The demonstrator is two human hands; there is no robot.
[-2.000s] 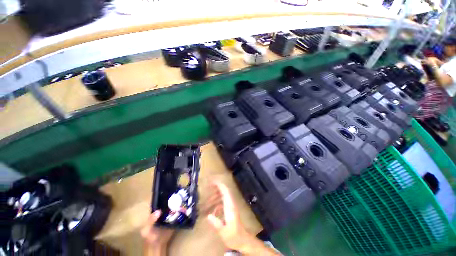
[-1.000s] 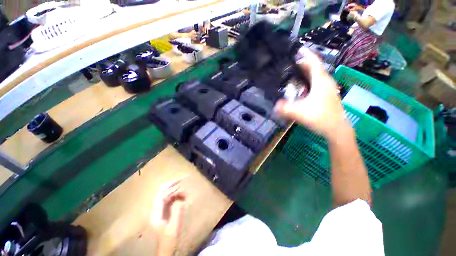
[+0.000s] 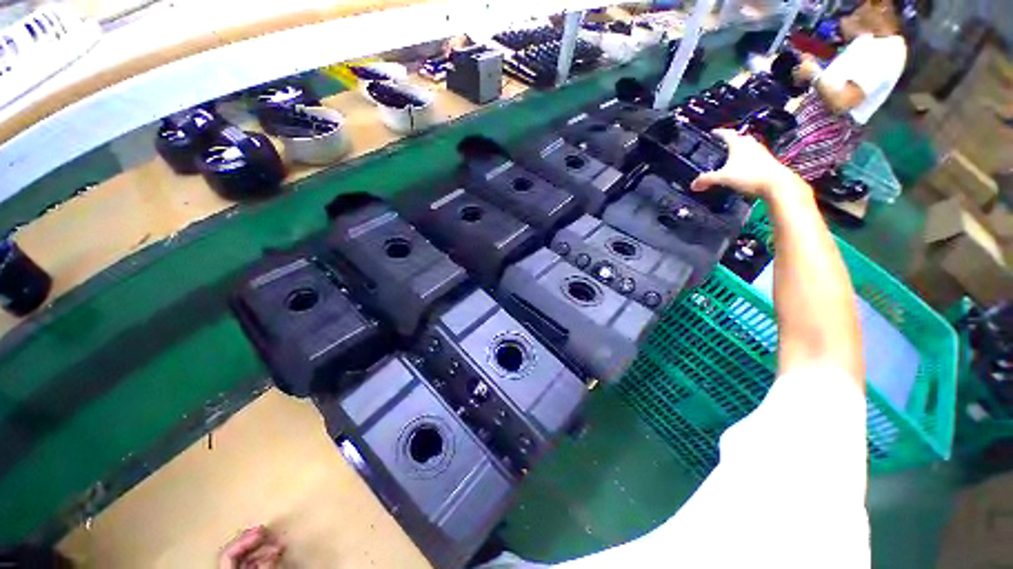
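Observation:
My right hand (image 3: 746, 165) reaches out at the upper right and holds a black open housing (image 3: 686, 150) at the far end of the rows. My left hand (image 3: 253, 549) is partly in view at the bottom edge, over the cardboard-covered bench (image 3: 211, 489); its fingers look curled and nothing shows in them. Closed black housings (image 3: 478, 439) with one round hole each stand in rows from the bench to the right hand. Some have a strip of small round knobs on the side.
A green crate (image 3: 928, 367) with a pale sheet stands right of the rows. Black round cups (image 3: 242, 165) and pale bowls (image 3: 316, 136) sit on the shelf behind the green belt (image 3: 144, 333). A person (image 3: 866, 78) is at the upper right.
My right arm has stretched farther out along the rows with the housing, which is now lower, among the units. My left hand has shifted down and left in view. The view has turned.

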